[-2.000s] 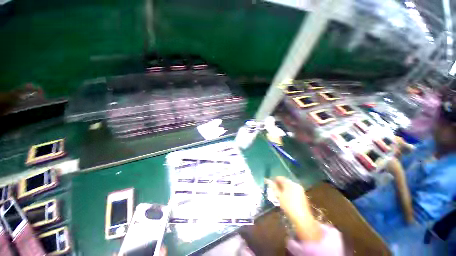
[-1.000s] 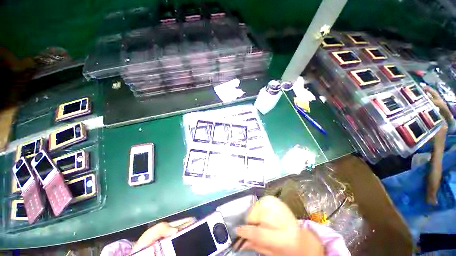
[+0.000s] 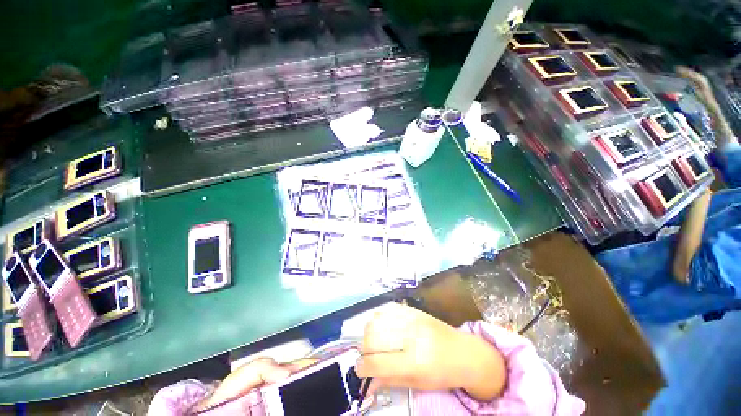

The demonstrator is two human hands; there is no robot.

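A phone [image 3: 315,392] with a dark screen and pale frame lies tilted at the bottom edge. My left hand [image 3: 248,380] holds its left end. My right hand [image 3: 406,345] is over its right end, fingers bent together, with a thin dark tool [image 3: 362,388], perhaps tweezers, between them; it covers most of the round black disc. The lens sheet [image 3: 349,223], white with dark-bordered rectangles, lies on the green mat above my hands. Another phone [image 3: 209,256] lies face up left of the sheet.
A clear tray [image 3: 142,321] of phones is at left, two opened ones on top. Stacked trays [image 3: 268,81] stand behind. A bottle [image 3: 421,140], blue pen [image 3: 494,177] and neighbour's trays [image 3: 581,106] are right. A brown carton [image 3: 609,325] holds plastic scraps. A person in blue sits at far right.
Since two seconds ago, my right hand has come from the lens sheet's right side to the held phone. The phone has moved down and right, and the view has shifted.
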